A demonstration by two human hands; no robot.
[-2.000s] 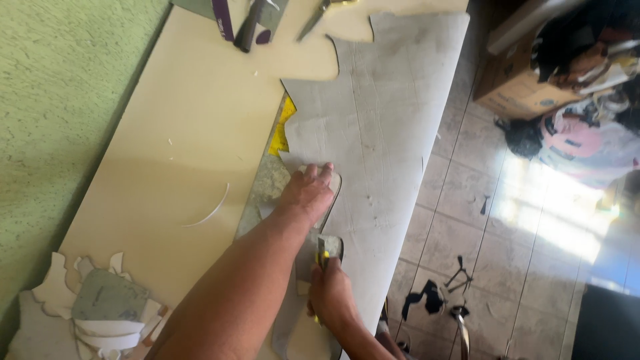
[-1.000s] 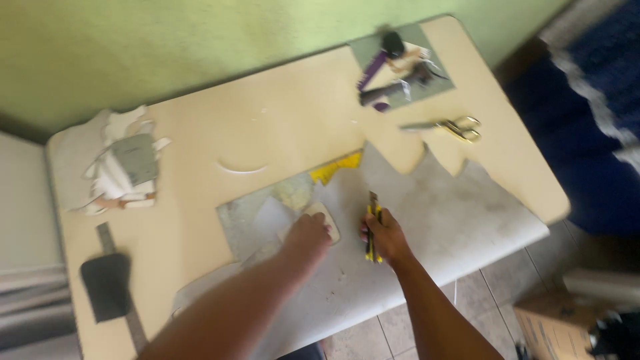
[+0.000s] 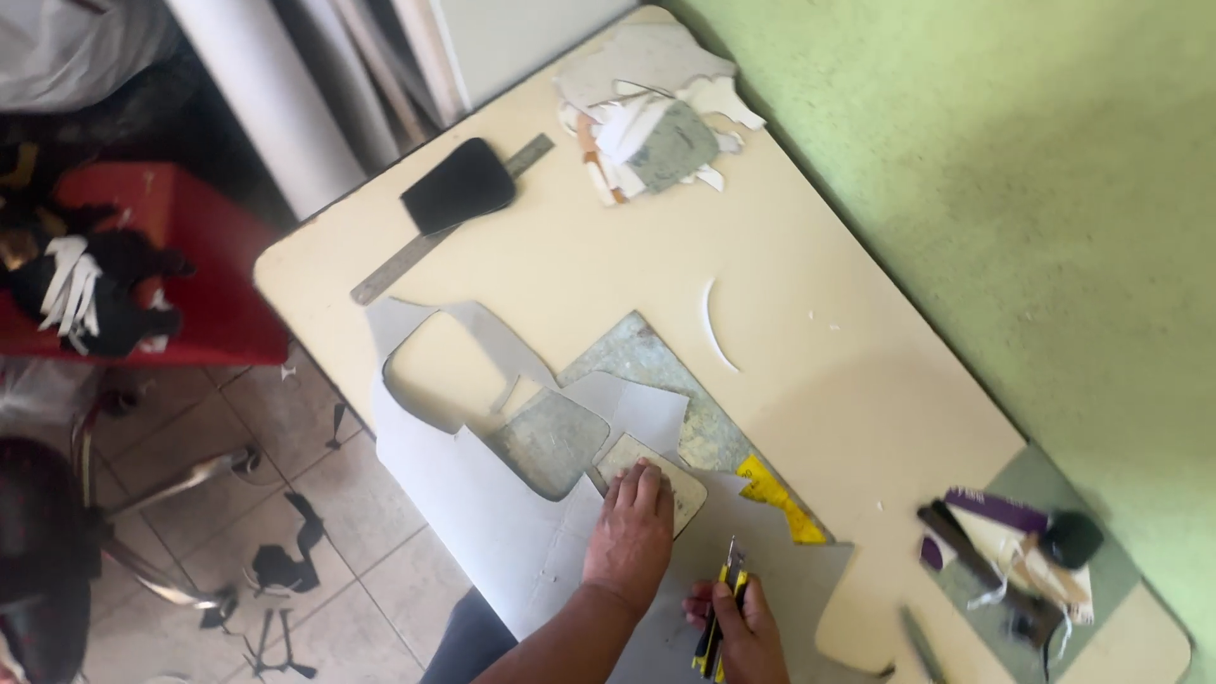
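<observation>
My left hand (image 3: 630,537) lies with its fingers pressed on a cream template piece (image 3: 689,494), which rests on a light grey sheet (image 3: 494,508). My right hand (image 3: 736,622) grips a yellow and black snap-off utility knife (image 3: 719,608), its blade pointing up the view, just right of the template. Openings with curved edges are cut through the sheet. Beneath it shows a worn cutting board (image 3: 638,347) with a yellow patch (image 3: 779,499) along its edge. A thin curved white offcut (image 3: 714,326) lies on the table beside the board.
On the table (image 3: 589,252) are a black template (image 3: 461,185) over a metal ruler (image 3: 404,266), a pile of scraps (image 3: 655,114), and a grey mat (image 3: 1054,494) with tools and a card. A red container (image 3: 204,256) stands left, near a chair. Dark scraps (image 3: 285,560) lie on the tiled floor.
The view has swung strongly around the table. The left hand stays on the template piece. The right hand, with the knife in it, has come away from the sheet's cut edge seen two seconds ago.
</observation>
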